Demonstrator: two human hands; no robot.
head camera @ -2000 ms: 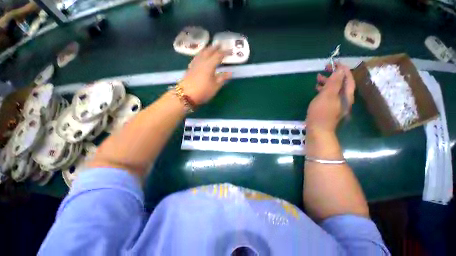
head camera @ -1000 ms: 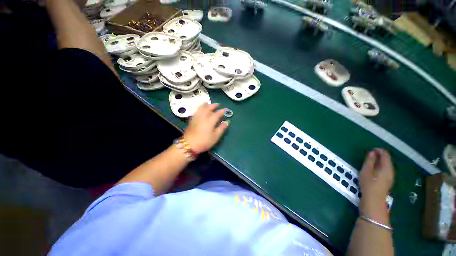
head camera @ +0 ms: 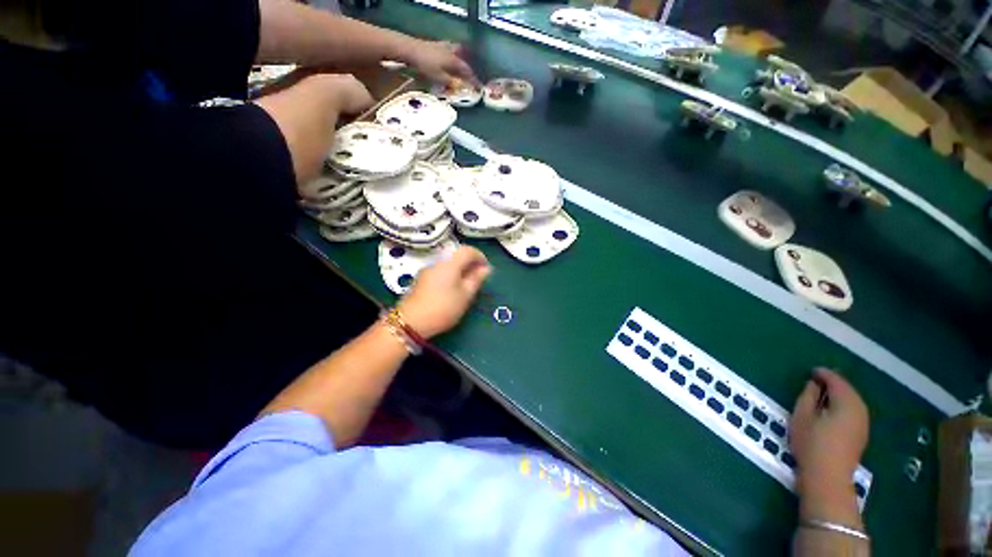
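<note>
My left hand (head camera: 446,292) is at the front edge of the stack of off-white housings (head camera: 522,185). Its fingers are curled close together, and I cannot tell whether they hold anything. A small clear ring (head camera: 503,314) lies on the green bench to its right. My right hand (head camera: 831,426) is over the right end of the white adhesive strip (head camera: 696,383), which has two rows of dark rounded windows. Its fingers are curled, with something thin and dark at them, too small to identify. The nearest housing (head camera: 400,268) is partly hidden by my left hand.
Two housings (head camera: 814,276) lie face up beyond the white stripe (head camera: 696,256). A brown carton (head camera: 966,479) is at the right edge, with small clear parts (head camera: 913,468) beside it. Another person's arms (head camera: 337,38) reach in at the upper left. Bulky assemblies (head camera: 800,89) stand farther back.
The view has turned left toward the stack since the first frame. My left hand has left the far housings for the stack, and its fingers have since drawn together. Another person's hand now reaches the far housings.
</note>
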